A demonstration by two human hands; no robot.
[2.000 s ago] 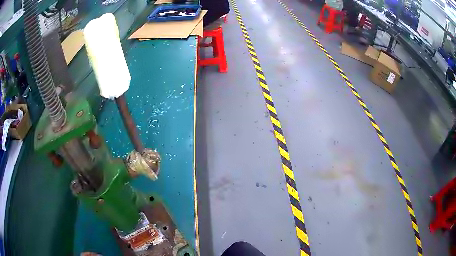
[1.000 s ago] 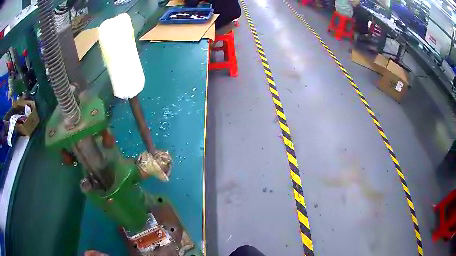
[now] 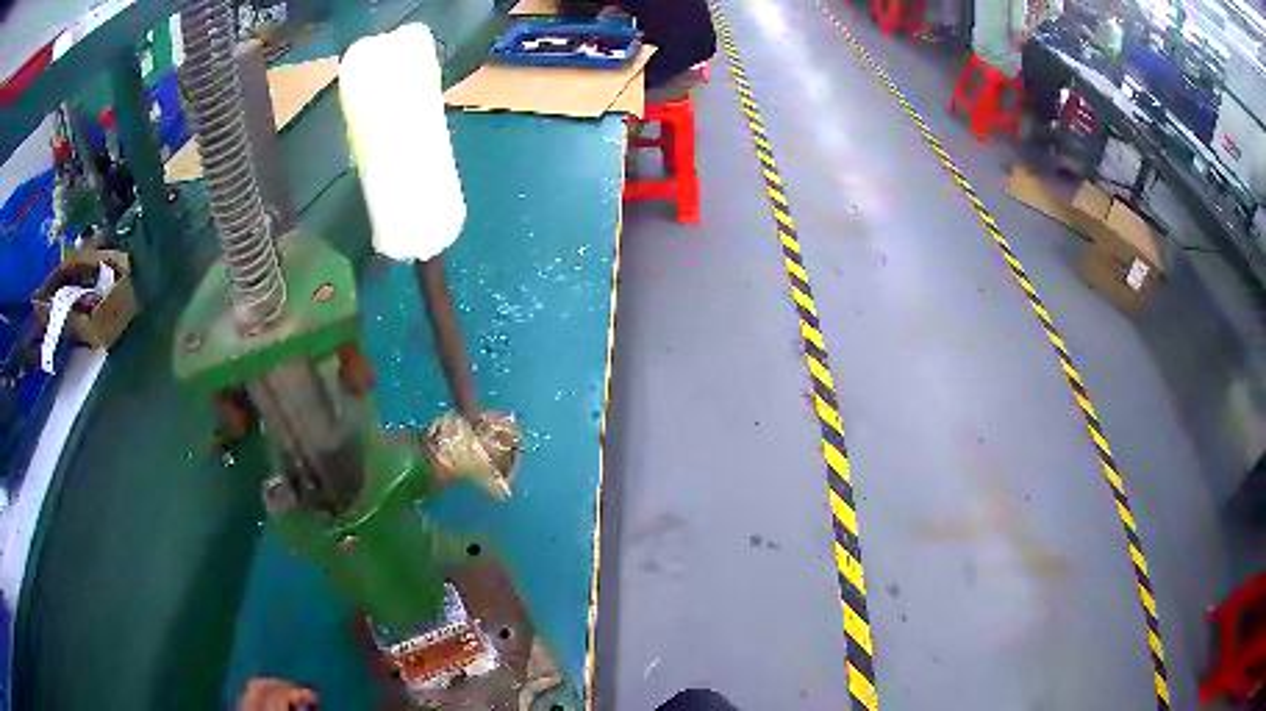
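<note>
The green hand press stands at the left, with a tall silver spring above it. Its lever is upright, with a thick white padded grip and crumpled tan wrapping at the joint. The copper-orange and silver fixture sits on the worn brown base plate. What appears to be my left hand shows only as a few fingertips at the bottom edge, left of the base; the rest is cut off. Whether it holds anything is hidden. My right hand is out of the picture.
The teal bench ends at a straight edge beside the aisle. A blue tray of dark parts lies on cardboard at its far end, by a red stool and a seated person. An open carton is at the left.
The view has turned left, so the press, bench and aisle appear further right. Slightly more of the fingers shows at the bottom edge. The lever has kept its position on the press.
</note>
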